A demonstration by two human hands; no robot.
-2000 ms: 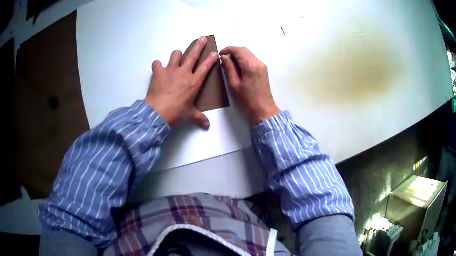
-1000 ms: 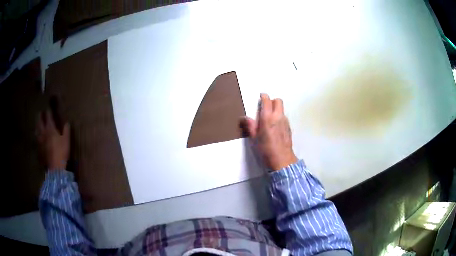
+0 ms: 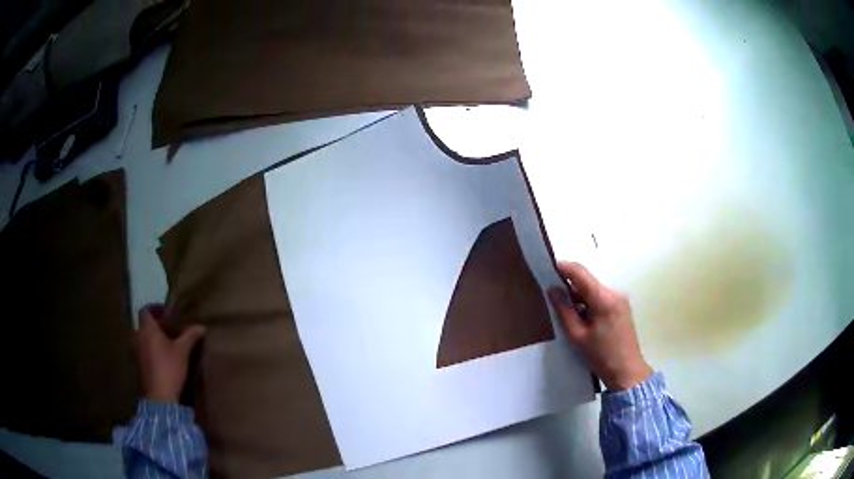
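The white pattern template (image 3: 375, 271) lies on a brown fabric panel (image 3: 248, 346). Brown shows through its curved-sided window, along the neck-like notch and down the right edge. My left hand (image 3: 167, 351) holds the panel's left edge between thumb and fingers, and the cloth is wrinkled there. My right hand (image 3: 599, 323) grips the right edge of the template and fabric, fingertips partly hidden at the edge. I cannot make out a marking stick in it.
A brown fabric stack (image 3: 346, 56) lies at the far side. Another brown panel (image 3: 66, 318) lies at left. A dark pouch (image 3: 75, 140) with a thin white stick (image 3: 126, 131) beside it is at upper left. The white table (image 3: 655, 168) has a yellow-brown stain.
My left hand has gone from the template to the brown panel's left edge. My right hand has moved from beside the window to the right edge. The view has shifted, showing the notch and far stack.
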